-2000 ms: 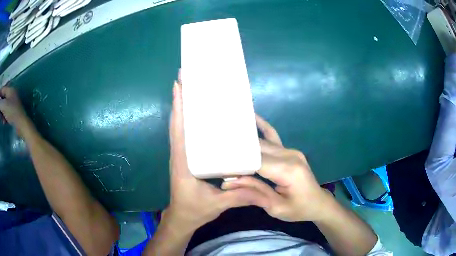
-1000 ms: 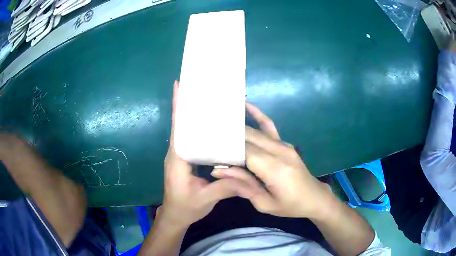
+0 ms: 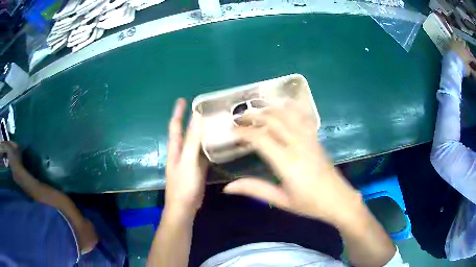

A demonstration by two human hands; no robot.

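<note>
The cream plastic housing [image 3: 219, 146] lies lengthwise from left to right in front of me, its open side up. A round opening with white ribs shows dark inside it. My left hand [image 3: 187, 156] is at the housing's left end, with its fingers up along that end. My right hand [image 3: 292, 161] is blurred and reaches over the housing's open side, its thumb apart below the near edge. Its fingers hide part of the inside, and I cannot tell if they touch it. No strap shows.
The green bench top [image 3: 141, 78] has a pale rail [image 3: 162, 32] along its far side. White panels [image 3: 94, 21] are stacked upper left. A clear bag [image 3: 399, 31] is upper right. A person's arm is at each side. A blue stool [image 3: 391, 198] stands lower right.
The housing has turned from upright, with its plain face up, to lying sideways with its open side up. My right hand has moved over it. The view has shifted, showing more of the far rail.
</note>
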